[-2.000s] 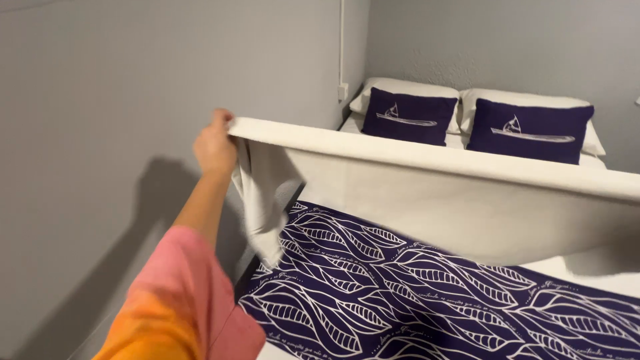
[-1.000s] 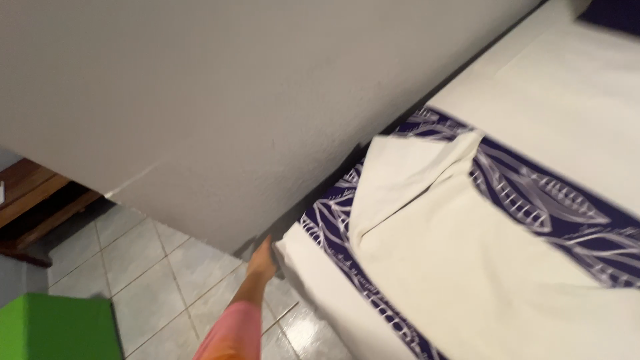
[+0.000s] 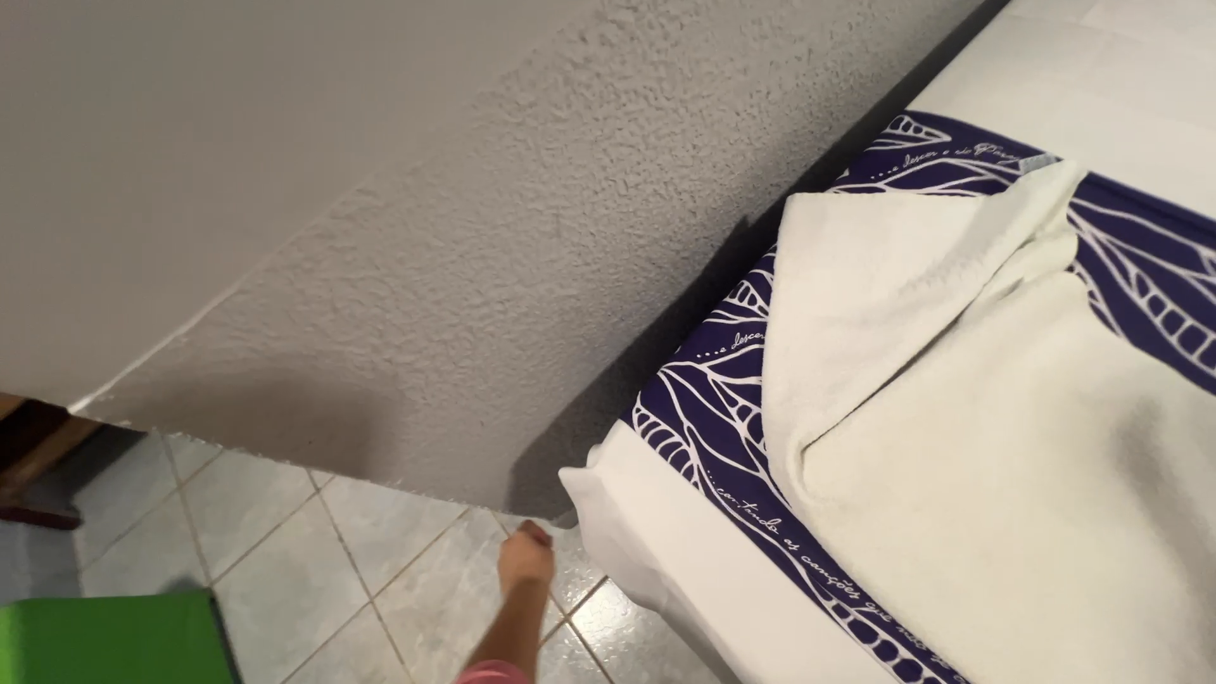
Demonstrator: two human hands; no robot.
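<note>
My left hand [image 3: 528, 556] is low beside the near corner of the bed, just under the end of the grey wall. Its fingers look curled, and whether they pinch anything is hidden. To its right hangs the corner of a white bed sheet [image 3: 655, 532], with a gap between hand and cloth. Across the bed runs a dark purple bed runner [image 3: 708, 375] with a white leaf pattern and script. On the runner lies a white blanket [image 3: 950, 408], its upper left corner folded over with creases. My right hand is out of view.
The textured grey wall [image 3: 456, 256] runs along the bed's left side, with a narrow dark gap between. Below are pale floor tiles [image 3: 285, 551]. A bright green box-like object [image 3: 114, 641] stands at lower left, and wooden furniture [image 3: 38, 461] at the left edge.
Two seconds ago my left hand held up the white blanket's edge; now the blanket lies on the runner, and the hand is down by the bed corner. The view has swung down and left.
</note>
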